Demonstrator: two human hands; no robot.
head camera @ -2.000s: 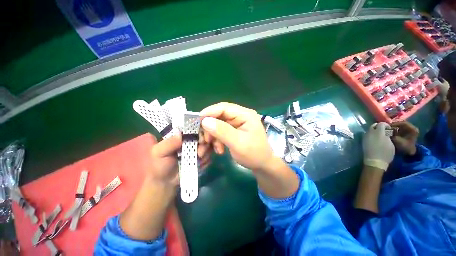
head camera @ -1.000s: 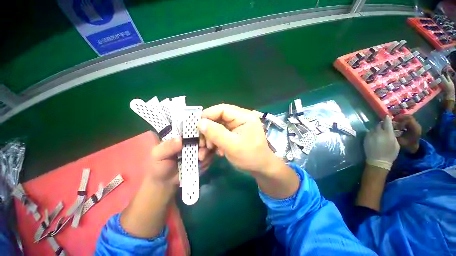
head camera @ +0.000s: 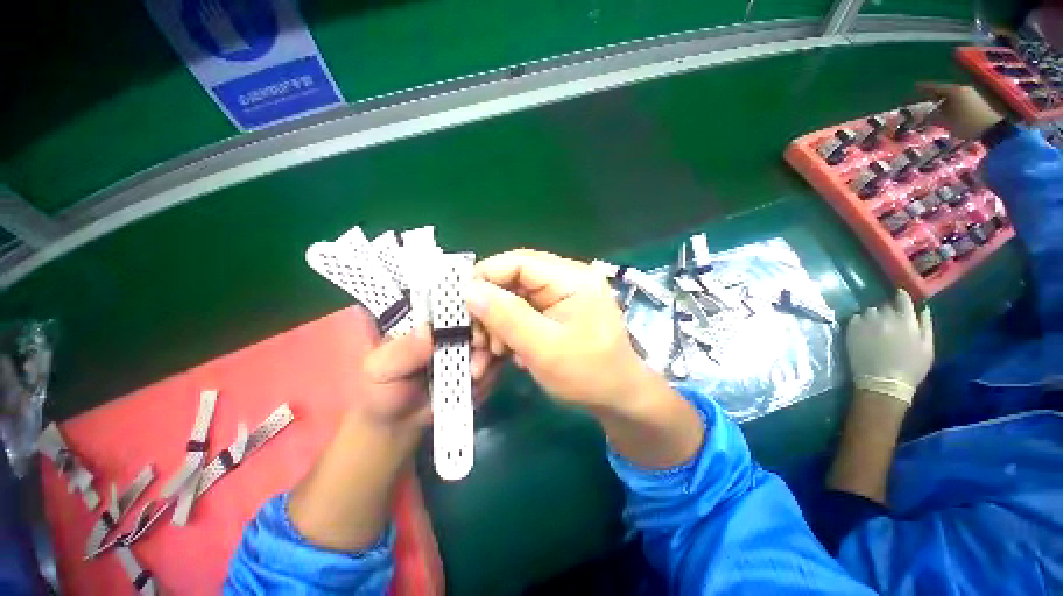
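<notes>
My left hand, bare, holds a fan of several white perforated watch straps, each crossed by a dark band where visible. One white strap with rows of dark holes hangs upright in front, its rounded end down and a black band across it. My right hand, bare, pinches this strap's upper right edge between thumb and fingers. The left fingertips are partly hidden behind the straps.
A red pad at left carries several loose straps. A clear plastic sheet at right carries more straps. A red compartmented tray holds dark pieces. A neighbour's gloved hand rests near it. A crumpled plastic bag lies far left.
The front strap stays in my hands, shifted slightly right and down in view. The neighbour's gloved hand now lies flat, and that person's other arm has reached up to the tray's top.
</notes>
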